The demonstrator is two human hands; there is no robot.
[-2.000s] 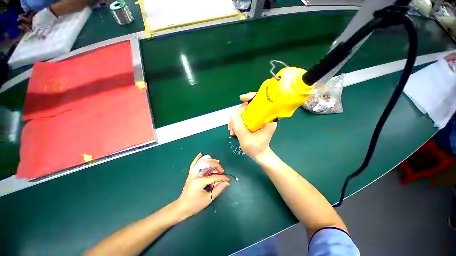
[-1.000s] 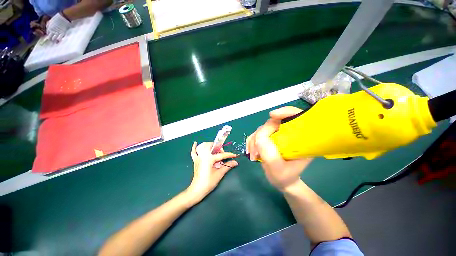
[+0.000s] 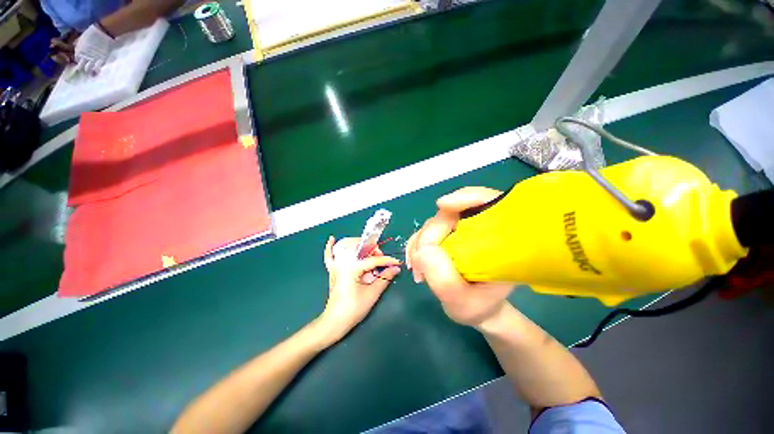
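My right hand (image 3: 458, 263) is closed around the lower end of the yellow electric screwdriver (image 3: 586, 233), which lies tilted with its nose toward my left hand. My left hand (image 3: 352, 275) holds a pale pink appliance unit (image 3: 373, 230), whose narrow arm sticks up past my fingers. The rest of the unit is mostly hidden in the hand. Thin lead wires (image 3: 388, 243) show beside it. The screwdriver bit is hidden or too small to tell where it touches. A few tiny screws (image 3: 415, 226) lie on the green bench just beyond my fingers.
A red mat (image 3: 170, 186) lies on a board at the left. A pale rail (image 3: 373, 191) separates the bench from the green conveyor. A screw bag (image 3: 556, 149) rests by the metal post (image 3: 594, 63). White sheets (image 3: 751, 123) lie at right. Another person's gloved hand (image 3: 92, 49) is at far left.
Since two seconds ago, the screwdriver has tipped from upright to nearly lying and its nose has come to my left hand. The unit's arm now points up. In the last second the right hand shifted slightly left.
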